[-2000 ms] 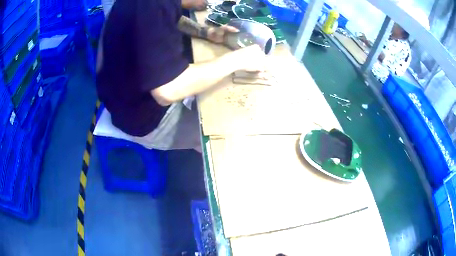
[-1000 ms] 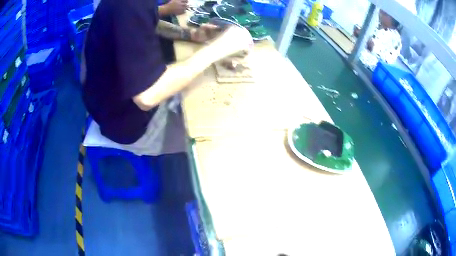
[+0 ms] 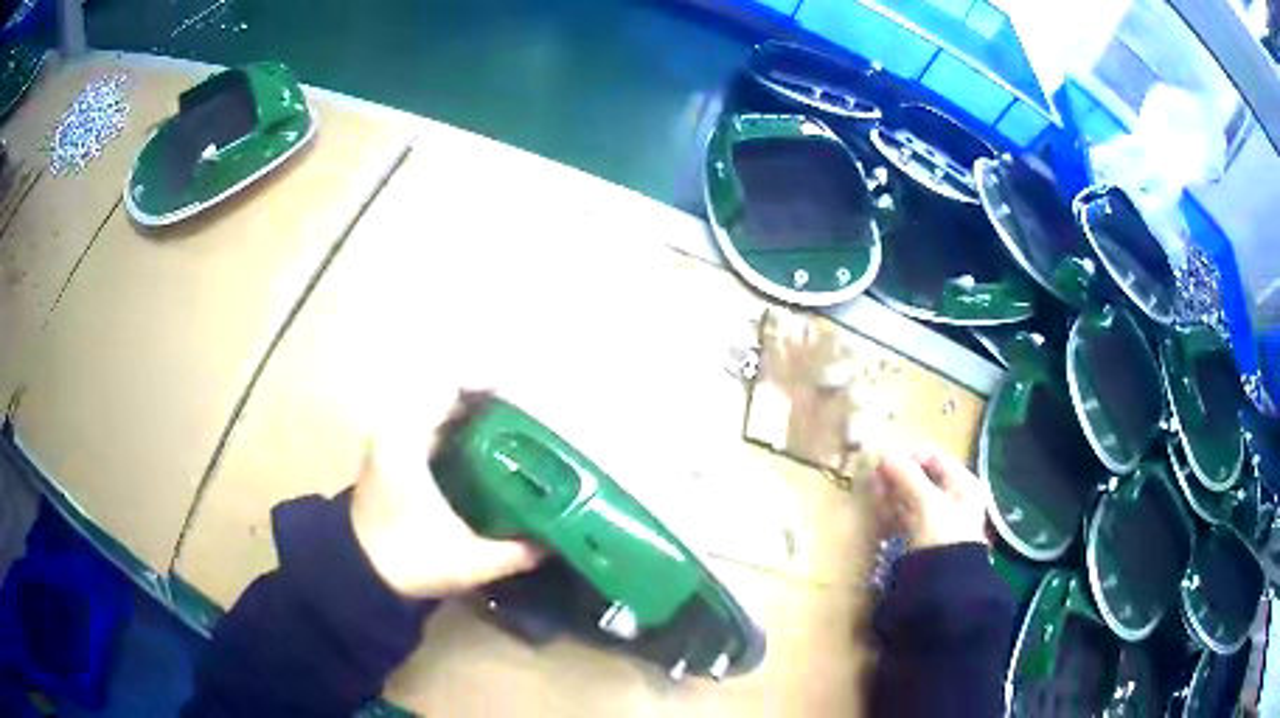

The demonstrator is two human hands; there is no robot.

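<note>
My left hand [image 3: 428, 512] grips one end of a glossy green housing [image 3: 618, 540], tilted above the cardboard cover at the bottom centre. Silvery points stick out from the housing's lower edge. My right hand [image 3: 927, 494] is beside the near right corner of a worn brown pad [image 3: 800, 400], with its fingers bent and partly blurred. I cannot tell whether it holds a small part. A few silvery pieces [image 3: 741, 365] lie at the pad's left edge. Small silvery bits [image 3: 887, 561] lie by my right wrist.
Green housings with pale rims [image 3: 1032, 463] overlap in a heap at the right. Another housing [image 3: 225, 147] lies on the cardboard at the upper left, near a glittering pile [image 3: 89, 126]. A green surface [image 3: 520, 98] and blue crates [image 3: 955, 63] are beyond the bench.
The view has swung right, away from the seated person, to the heap of housings. Both my hands now show, the left one with a housing. The lone housing now appears at the upper left.
</note>
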